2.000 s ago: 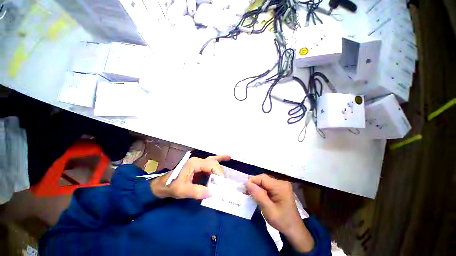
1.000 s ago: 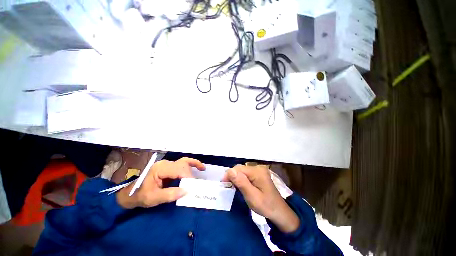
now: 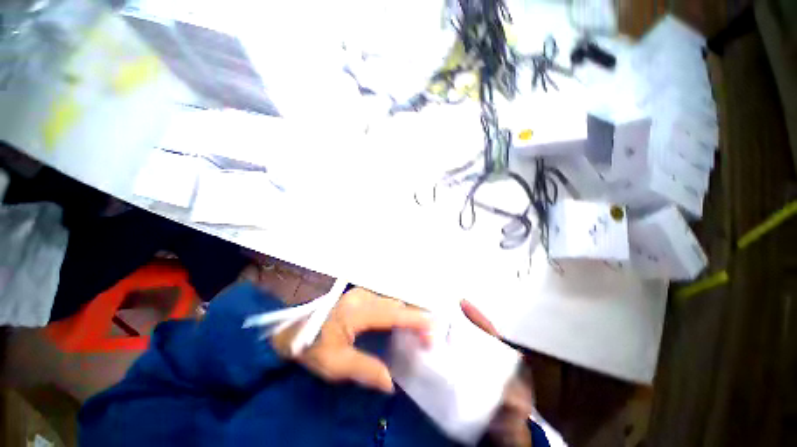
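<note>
A small white box (image 3: 459, 375) is held over my lap at the table's front edge, blurred by motion. My left hand (image 3: 354, 336) grips its left side with thumb and fingers. White strips (image 3: 316, 321) fan out from the back of my left hand. My right hand (image 3: 511, 397) holds the box's right side; it is blurred and partly hidden behind the box, with one finger showing above the box's upper edge.
Dark cords (image 3: 494, 166) lie tangled on the white table (image 3: 594, 323). White boxes (image 3: 587, 231) with round stickers and a box row stand at right. More boxes (image 3: 229, 196) sit near the left front edge. An orange-red stool (image 3: 131, 306) is at lower left, brown cardboard (image 3: 751, 306) at right.
The box has tilted and moved right and lower against my body. My right hand has shifted from its upper edge to around its right side. The camera view has also shifted.
</note>
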